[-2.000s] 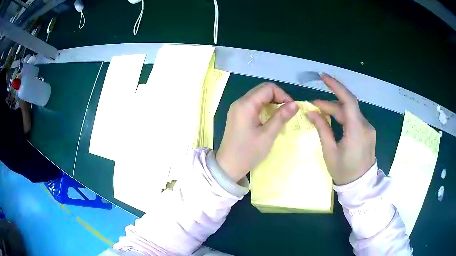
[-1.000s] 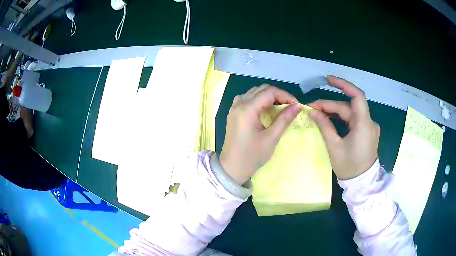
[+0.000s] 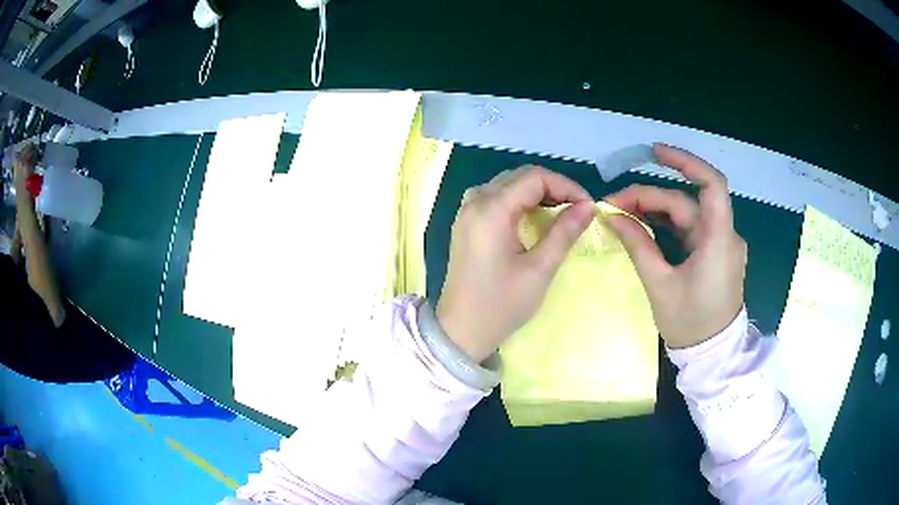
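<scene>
A pale yellow label sheet [image 3: 582, 335] hangs between my hands over the dark green bench, its top edge pinched at the fingertips. My left hand [image 3: 513, 252] pinches the top edge between thumb and forefinger. My right hand [image 3: 690, 247] pinches the same edge right beside it. A small greyish clear film piece [image 3: 625, 161] sticks to a raised finger of my right hand. What lies exactly between the fingertips is too small to tell.
White sheets [image 3: 296, 227] with yellow layers lie left. A separate yellow sheet [image 3: 826, 306] lies right, near small white scraps [image 3: 880, 368]. A grey rail [image 3: 513, 126] borders the conveyor carrying units with straps [image 3: 318, 44]. A white bottle [image 3: 74, 195], a person's arm [image 3: 37, 247] and blue stool [image 3: 163, 390] are at left.
The units on the conveyor have moved left. The lower end of the held sheet has shifted slightly. My right hand's raised finger has moved a little right with the film. The neighbour's arm has moved up.
</scene>
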